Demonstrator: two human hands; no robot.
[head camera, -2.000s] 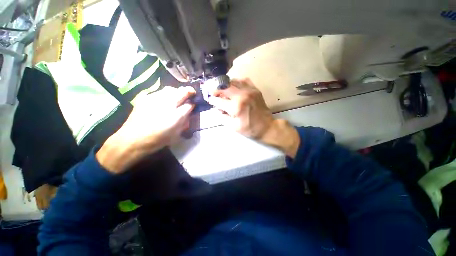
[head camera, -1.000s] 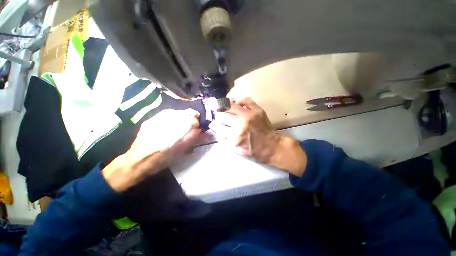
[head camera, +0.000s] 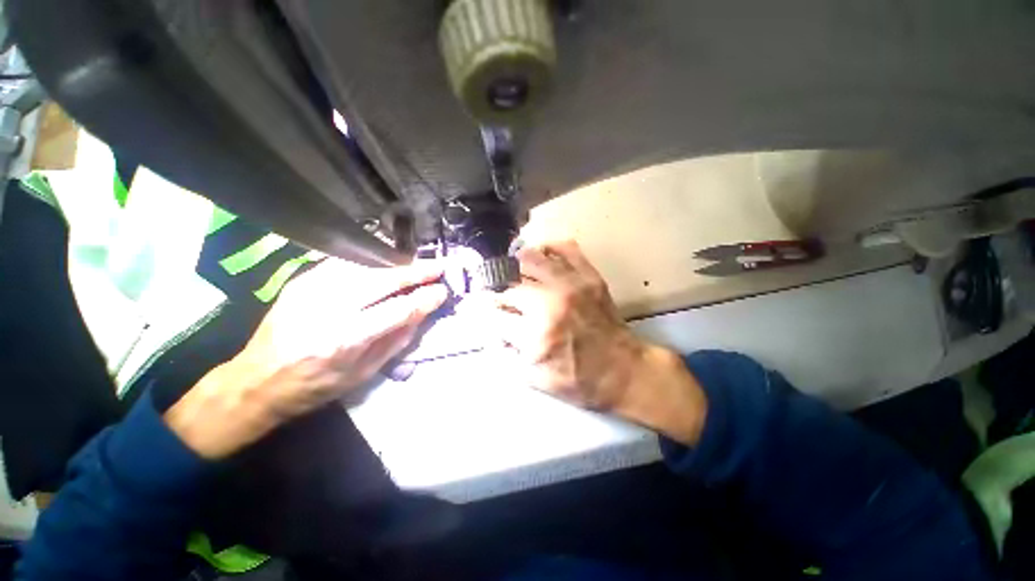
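The dark garment piece (head camera: 221, 297) with neon green stripes and a pale panel lies left of the needle and hangs over the table's front edge. My left hand (head camera: 329, 323) lies on its dark cloth, fingertips pressed down just left of the presser foot area (head camera: 454, 255). My right hand (head camera: 573, 329) is right of the small ribbed knob (head camera: 496, 272), fingers bent close to it. Glare at the needle hides the fingertips and cloth edge; whether the right fingers pinch cloth cannot be told.
The grey machine head (head camera: 681, 80) with its cream tension dial (head camera: 497, 57) fills the top. Red-handled thread snips (head camera: 758, 257) lie on the machine bed, right of my right hand. Dark-looped scissors (head camera: 976, 289) are at the right table end. Brown cardboard (head camera: 55, 142) is at upper left.
The view has come closer to the machine head, which looks larger. My left hand now lies flatter and more stretched out toward the needle. My right hand stays beside the ribbed knob.
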